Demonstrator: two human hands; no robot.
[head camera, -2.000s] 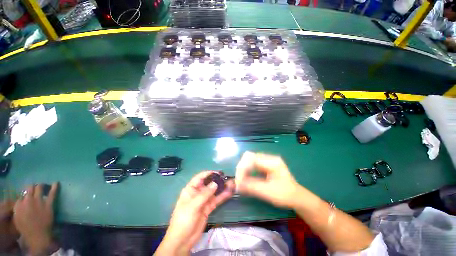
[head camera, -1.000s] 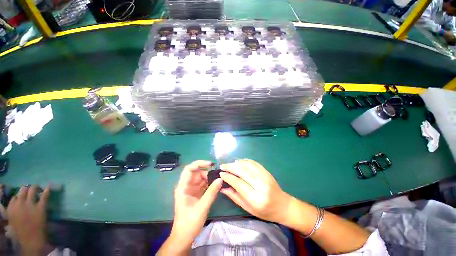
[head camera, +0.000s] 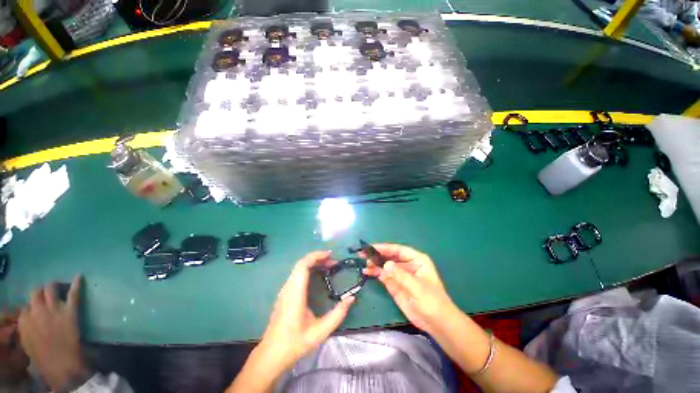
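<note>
My left hand (head camera: 301, 307) holds a black case frame (head camera: 345, 279) between thumb and fingers near the bench's front edge; green shows through its opening. My right hand (head camera: 412, 285) pinches a small dark module (head camera: 374, 255) at the frame's upper right side. Whether module and frame touch I cannot tell. Several solid black watch heads (head camera: 199, 250) lie to the left. The blister tray stack (head camera: 330, 146) stands behind the hands, with dark modules in its far pockets.
Tweezers (head camera: 387, 200) and a small loose module (head camera: 459, 191) lie before the stack. A glass bottle (head camera: 146, 176) and wipes (head camera: 34, 201) are left. A whitish bottle (head camera: 573, 168), two loose frames (head camera: 561, 249) and a frame row (head camera: 555, 139) are right. Another person's hand (head camera: 51, 326) is far left.
The hands were close together around a dark piece. Now the frame shows open in my left hand, and my right hand holds the module at its right. The view has shifted slightly.
</note>
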